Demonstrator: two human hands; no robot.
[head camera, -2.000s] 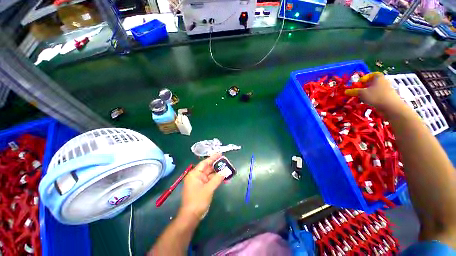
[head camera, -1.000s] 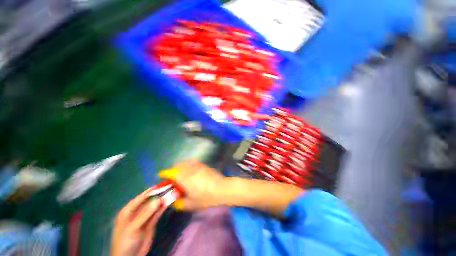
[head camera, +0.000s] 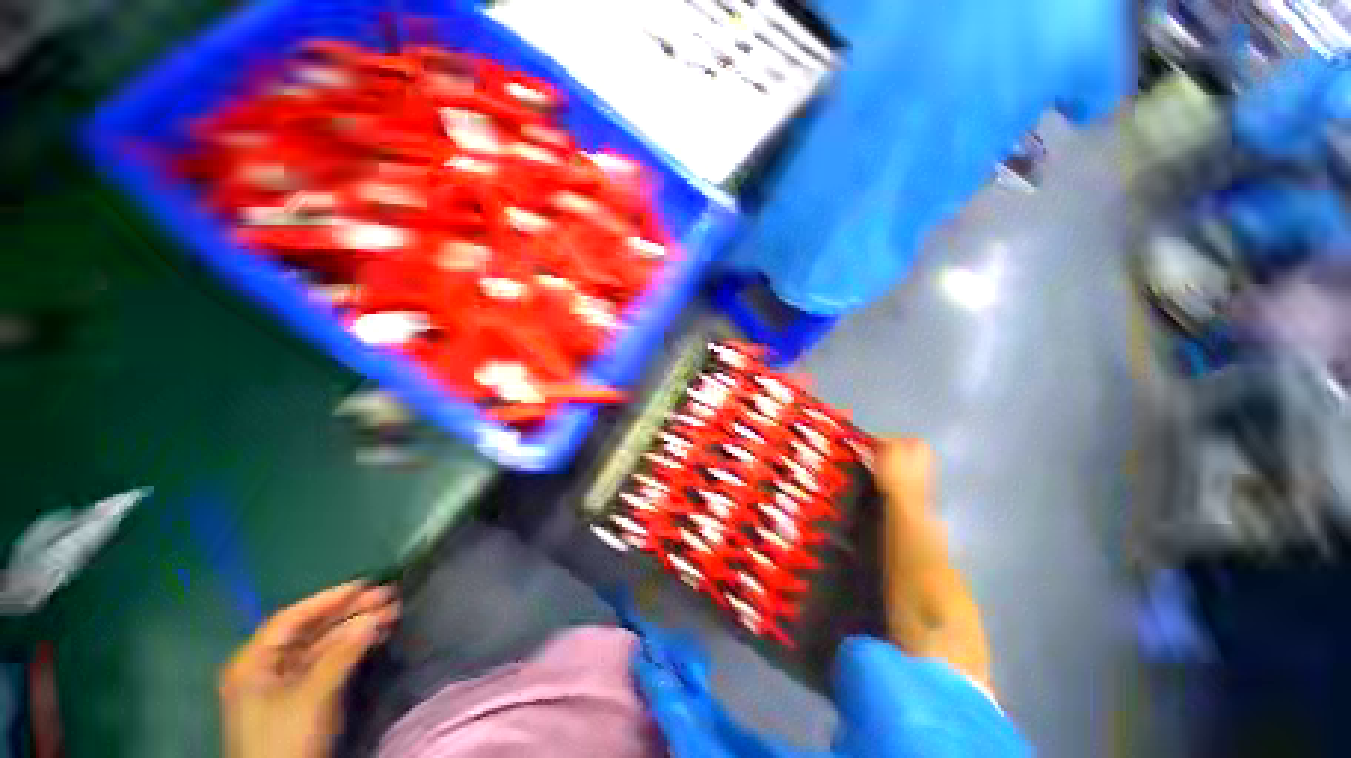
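Observation:
The view is blurred. Rows of red clamps (head camera: 734, 481) with white pads lie in a dark rack at the lower centre. My right hand (head camera: 922, 555) is at the rack's right edge; its fingertips are blurred and its grip is unclear. My left hand (head camera: 304, 659) is at the lower left, its fingers curled at a dark edge beside the green bench. Whether it holds something there cannot be told. A blue bin (head camera: 289, 348) heaped with loose red clamps (head camera: 445, 222) stands above the rack. No watch housing can be made out in either hand.
A white slotted tray (head camera: 689, 74) lies beyond the bin. A person in blue clothing (head camera: 889, 163) is at the upper right. On the green bench (head camera: 193, 400) are a pale wipe (head camera: 67, 551), a blue stick (head camera: 222, 555), a red pen (head camera: 45, 703) and small blurred parts (head camera: 382, 422).
The view has swung right. My hands, together around a red-and-white item a second ago, are now apart. My right hand has moved right to the rack's edge; my left hand is empty-looking or hidden at its fingertips.

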